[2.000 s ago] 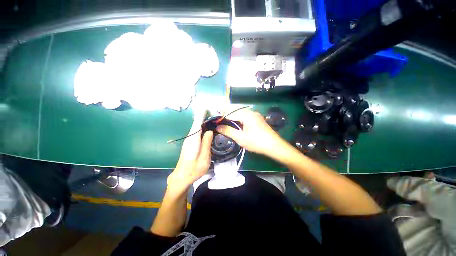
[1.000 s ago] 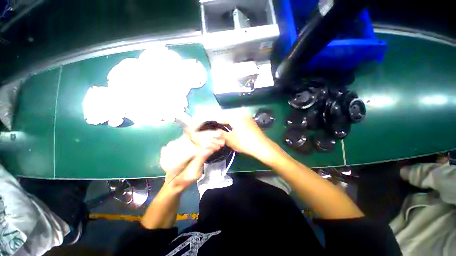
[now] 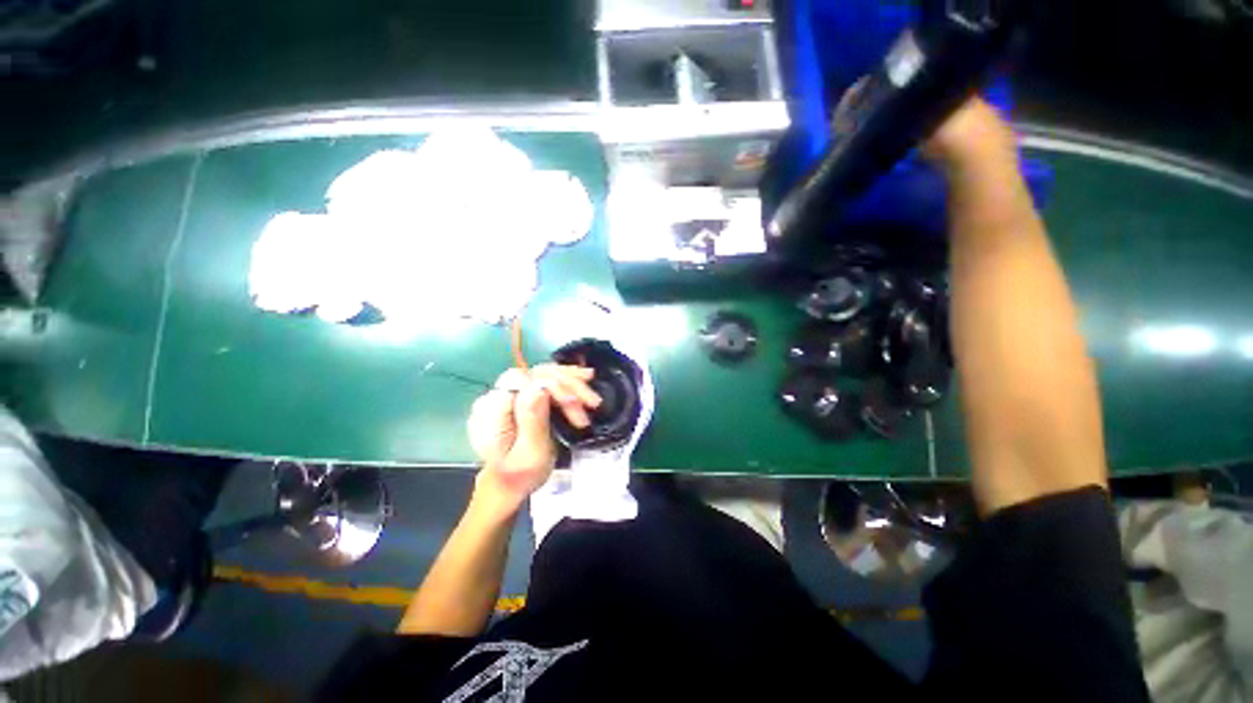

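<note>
A white housing with bracket (image 3: pixel 591 483) lies at the bench's front edge, its foot towards my body and its round inside dark. My left hand (image 3: pixel 529 419) is at the housing's left side, fingers over the dark opening, pinching something too small to tell. A thin orange lead wire (image 3: pixel 518 342) and a dark strand stick out by this hand. My right hand (image 3: pixel 967 135) is up at the right, partly behind the thick black electric screwdriver (image 3: pixel 879 117); its fingers are hidden, so its hold cannot be told.
A silver screw feeder (image 3: pixel 694 144) stands behind. An overexposed white heap (image 3: pixel 426 227) lies left of it. Black round covers (image 3: pixel 873 343) are piled at right, with one cover (image 3: pixel 727 335) apart. A blue bin (image 3: pixel 879 192) is behind them. Seated people's sleeves show at both sides.
My right hand has left the housing and moved up and right to the screwdriver. My left hand stays at the housing, whose dark round inside now shows more. The camera view has shifted slightly.
</note>
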